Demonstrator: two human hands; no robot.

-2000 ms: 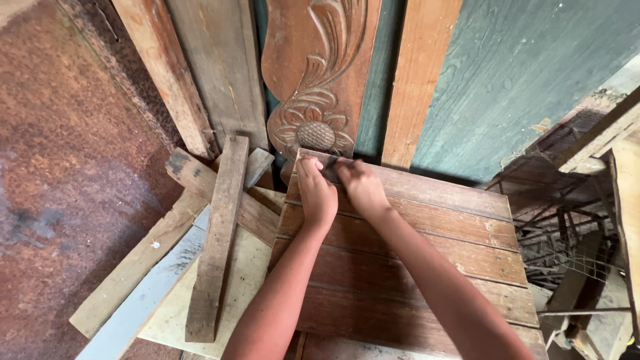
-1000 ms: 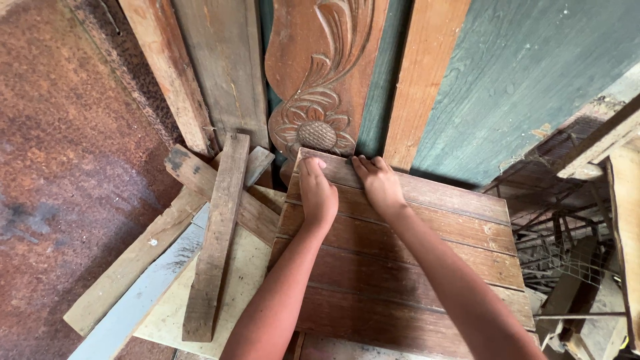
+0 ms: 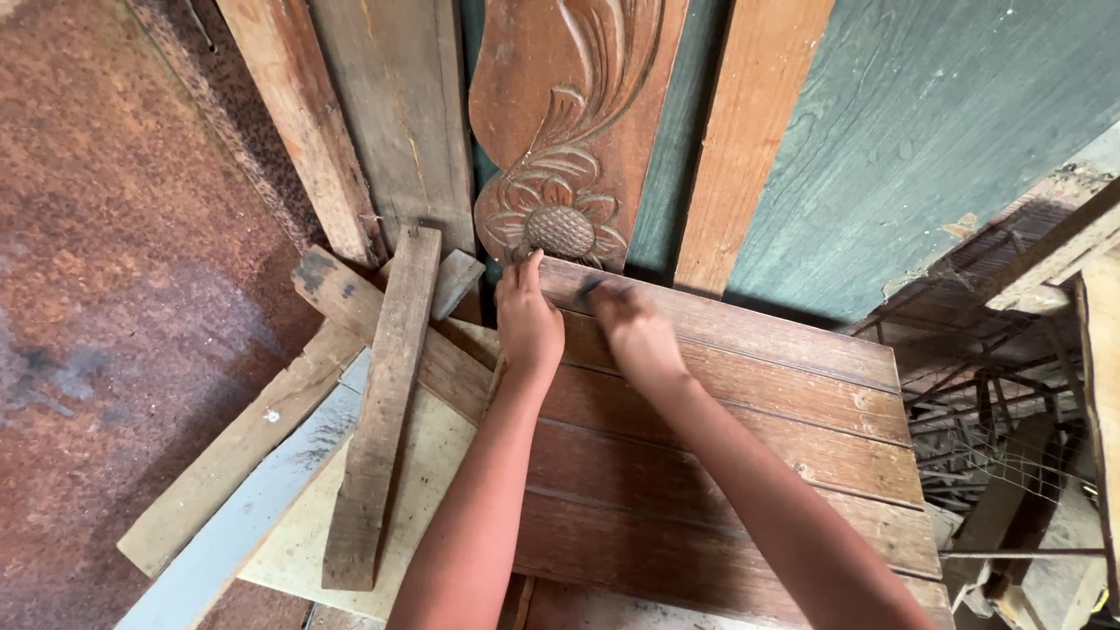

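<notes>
A slatted wooden panel (image 3: 744, 420) with grooves between its boards lies in front of me. At its far left corner, my left hand (image 3: 530, 319) rests over the left edge with fingertips on the corner. Just to the right, my right hand (image 3: 632, 324) is blurred over the far board, its fingers curled on a small dark piece, possibly sandpaper, that touches the surface. Behind both hands stands a carved wooden board (image 3: 577, 131) with a flower and leaf relief.
Loose wood offcuts (image 3: 385, 411) and a pale blue strip (image 3: 262, 507) lie to the left on a cream board (image 3: 420, 472). Upright planks (image 3: 757, 131) lean against a green wall (image 3: 927, 131). A wire rack (image 3: 1006, 437) stands at right; rusty sheet metal (image 3: 114, 262) is at far left.
My right hand has shifted over the far board, from the far edge a second ago to a spot nearer me on the board. My left hand has stayed at the corner.
</notes>
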